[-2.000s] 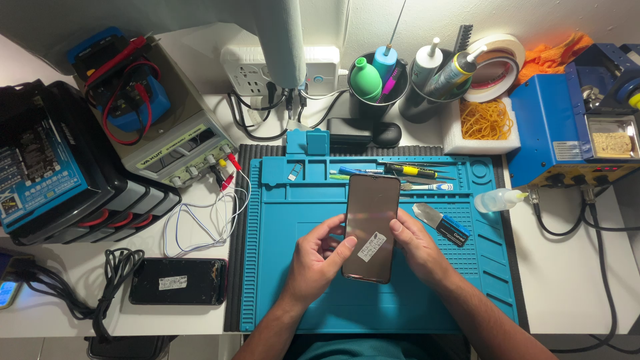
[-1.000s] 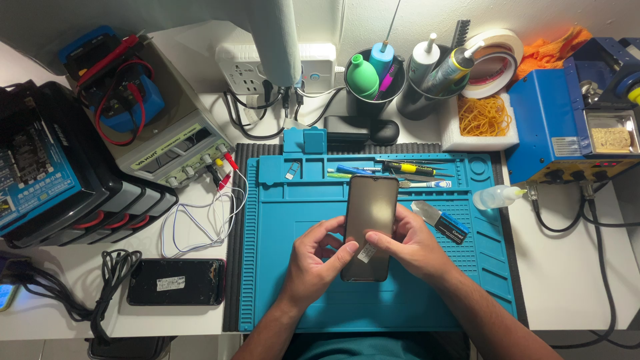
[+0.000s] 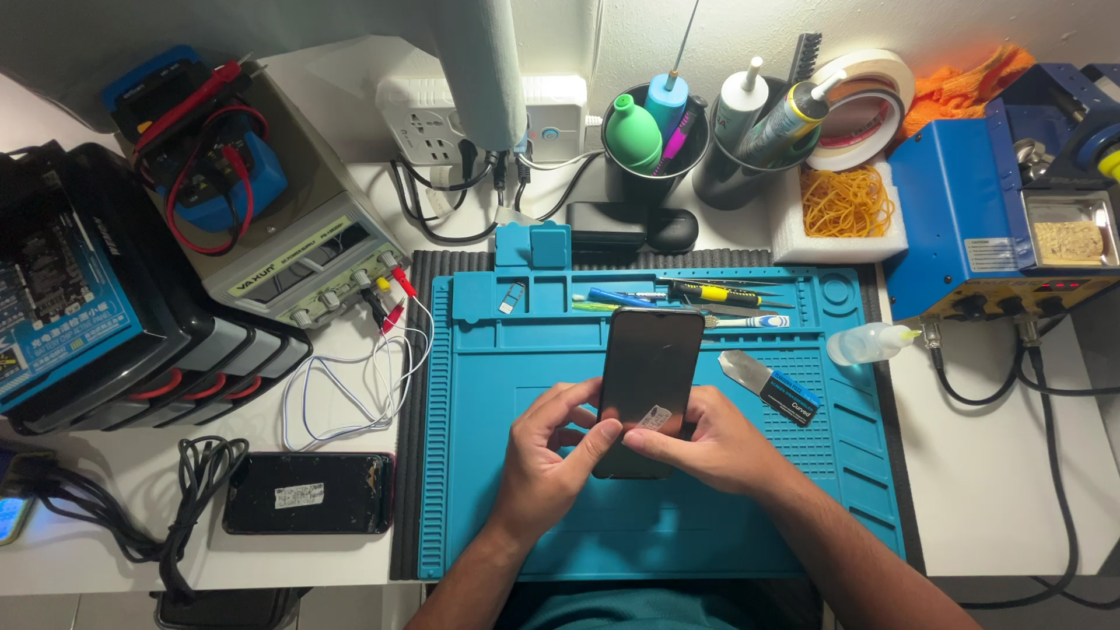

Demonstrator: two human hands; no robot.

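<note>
A black smartphone [image 3: 652,367] with a small label on its dark screen is held upright over the teal silicone repair mat [image 3: 665,551]. My left hand [image 3: 560,446] grips its left edge, thumb at the front. My right hand [image 3: 713,437] holds the lower right edge, its thumb on the glass near the label. Just right of the phone lies a curved metal pry blade [image 3: 770,388]. Behind it, the mat's tray holds a yellow-black screwdriver [image 3: 716,293], a toothbrush [image 3: 748,321] and a SIM tray [image 3: 512,297].
Left are a second phone [image 3: 306,493] with a cracked edge, bundled black cables [image 3: 197,490], white leads [image 3: 350,402] and a power supply [image 3: 306,262]. Right stand a dropper bottle [image 3: 866,343] and a blue soldering station [image 3: 945,219]. Pen cups [image 3: 656,166] and rubber bands [image 3: 844,203] are behind.
My right thumb has moved from the phone's right edge onto the front glass, near the label. Both hands still hold the phone over the mat.
</note>
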